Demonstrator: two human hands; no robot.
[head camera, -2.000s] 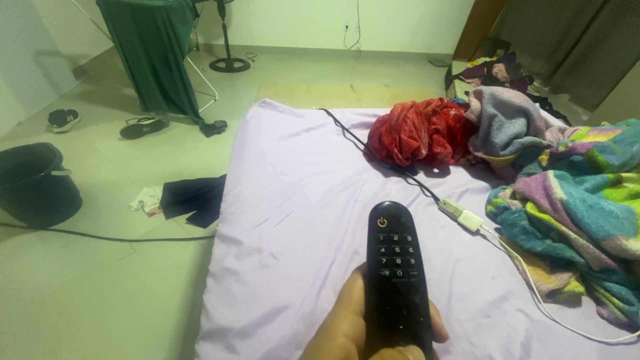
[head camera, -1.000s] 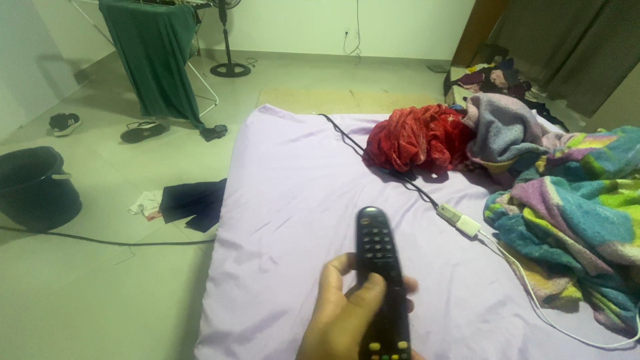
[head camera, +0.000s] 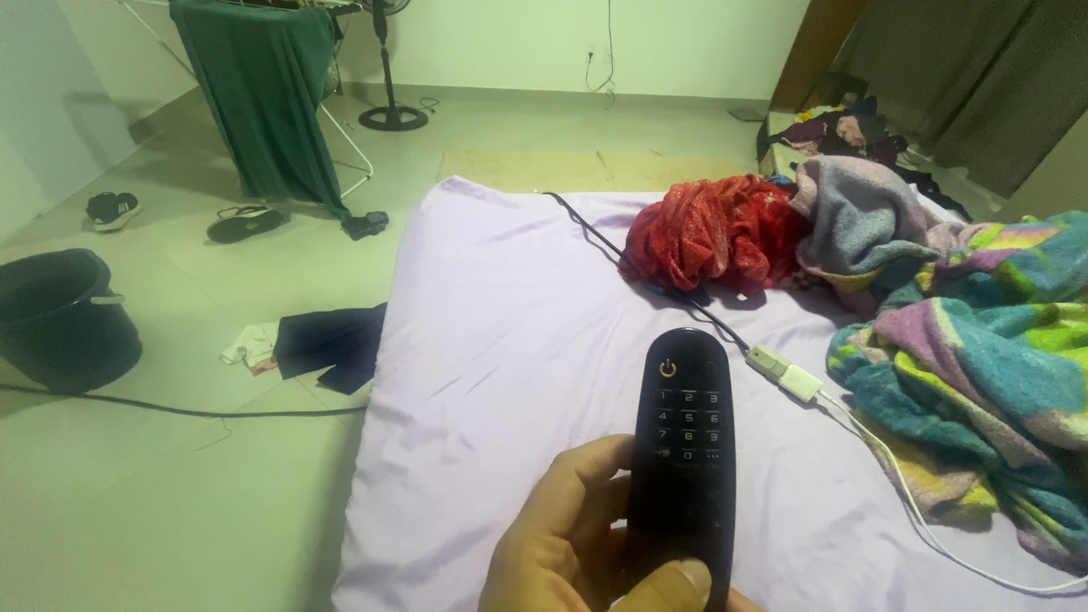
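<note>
My left hand (head camera: 561, 544) holds a black remote control (head camera: 685, 476) upright over the bed, low in the centre. Its thumb lies across the lower front of the remote and its fingers pass behind. A power symbol and number keys show on the upper part; the thumb hides part of the lower end. A fingertip shows at the remote's lower right edge. My right hand is not in view.
The bed (head camera: 476, 340) bears a red cloth (head camera: 714, 234), a multicoloured blanket (head camera: 960, 374) and a white charger (head camera: 799, 382) on a black cord. Left on the floor are a black bucket (head camera: 68, 331) and dark clothing (head camera: 331, 344); a fan (head camera: 387, 76) stands behind.
Since one second ago my left thumb has moved from the middle keys down to the remote's lower part, and the number keys show again. The remote has shifted slightly right.
</note>
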